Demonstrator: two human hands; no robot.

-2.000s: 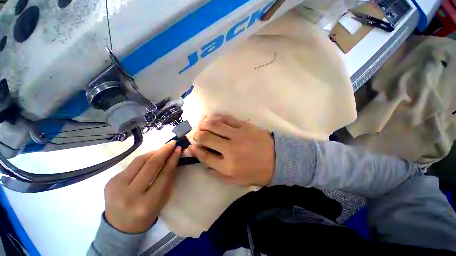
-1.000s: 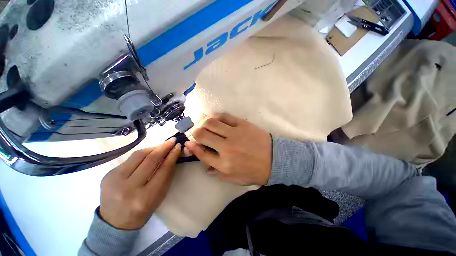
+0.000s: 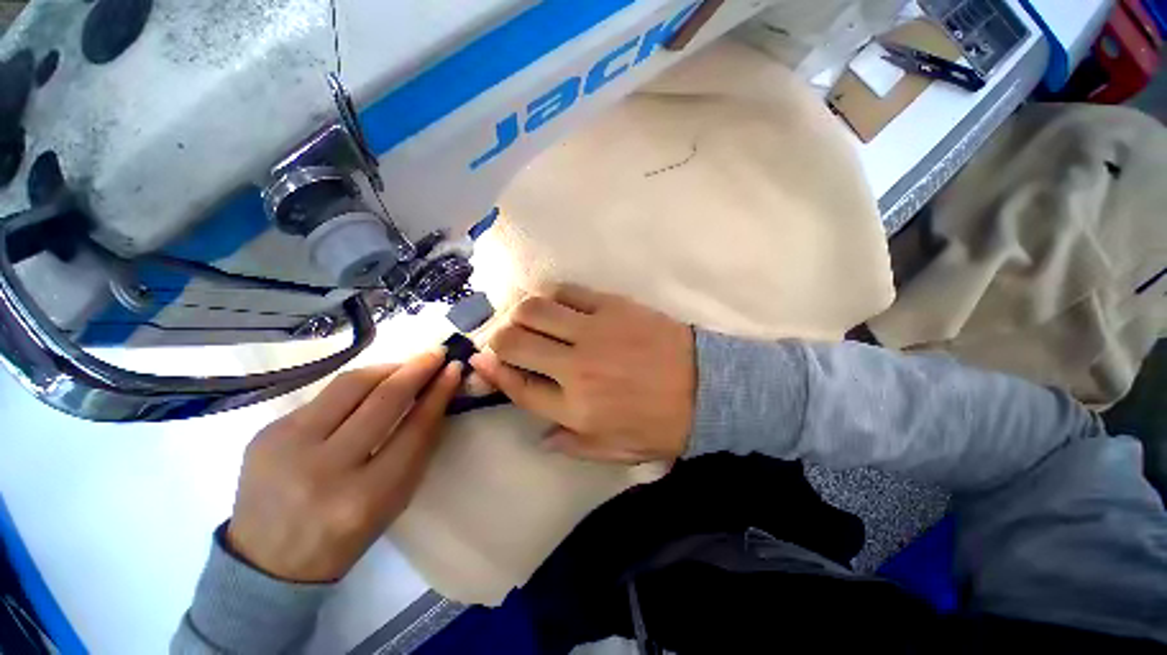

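Observation:
A beige garment panel (image 3: 730, 192) lies on the machine table, partly beside the lit sewing head. A narrow black strip (image 3: 458, 347) sits on it just in front of the grey block at the needle area (image 3: 470, 311). My left hand (image 3: 335, 467) pinches the strip between thumb and fingers from the left. My right hand (image 3: 595, 374) presses on the panel, its thumb and fingertips at the strip's right side. More black strip shows below my fingertips. The needle tip and presser foot cannot be made out clearly.
The white sewing machine head (image 3: 230, 115) with a blue stripe fills the upper left. A curved metal bar (image 3: 192, 399) stands left of the needle. A small black tool (image 3: 934, 64) lies by brown card (image 3: 883, 96) at upper right. A beige pile (image 3: 1024, 256) is at the right.
My hands stay at the strip near the needle; the left hand sits slightly lower and further left in view. The view of the machine has shifted slightly. The hold looks the same.

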